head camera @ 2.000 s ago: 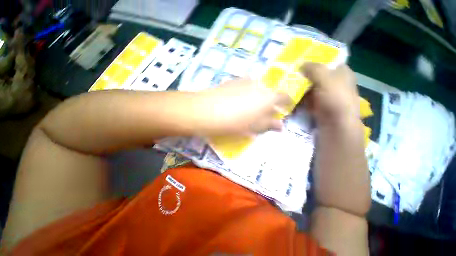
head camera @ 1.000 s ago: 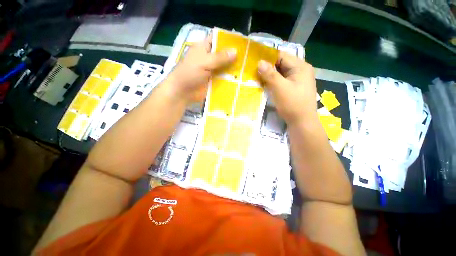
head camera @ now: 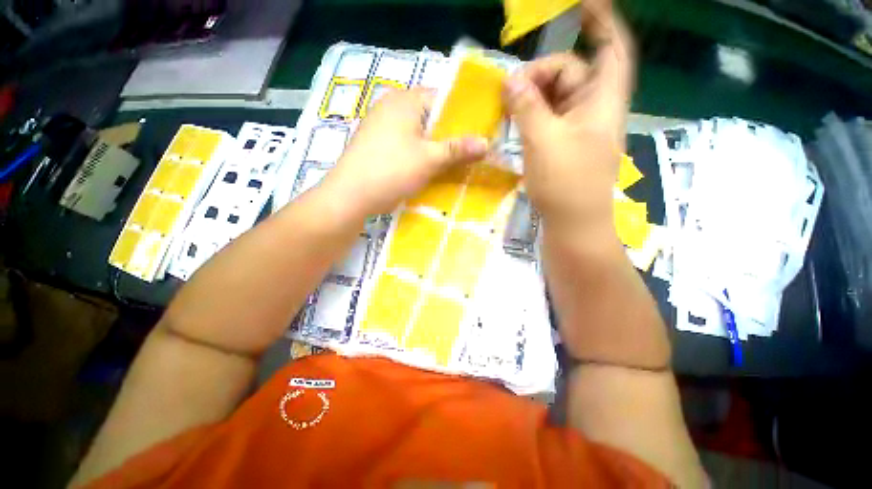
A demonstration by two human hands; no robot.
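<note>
My left hand (head camera: 402, 148) holds the upper part of the liner sheet with yellow stickers in two columns (head camera: 421, 272), over the blister tray (head camera: 330, 148). The sheet's top part is bent up, showing a yellow area between my hands. My right hand (head camera: 574, 115) pinches near its upper right edge with thumb and finger. A loose yellow piece (head camera: 535, 14) shows at the raised fingers of my right hand, at the top edge of the picture. Frames lie in the tray pockets; two at the upper left have yellow borders.
A yellow sticker stack (head camera: 167, 201) and white die-cut sheets (head camera: 225, 205) lie at left, beside a beige block (head camera: 100, 177). Yellow scrap (head camera: 631, 224), a white liner pile (head camera: 741, 220), a blue pen (head camera: 731, 329) and clear plastic (head camera: 851, 201) are at right.
The sheet's top is now bent, and a yellow piece shows apart from it at my right fingers. My left hand has moved down slightly on the sheet. Two seconds ago the sheet was tilted over the tray.
</note>
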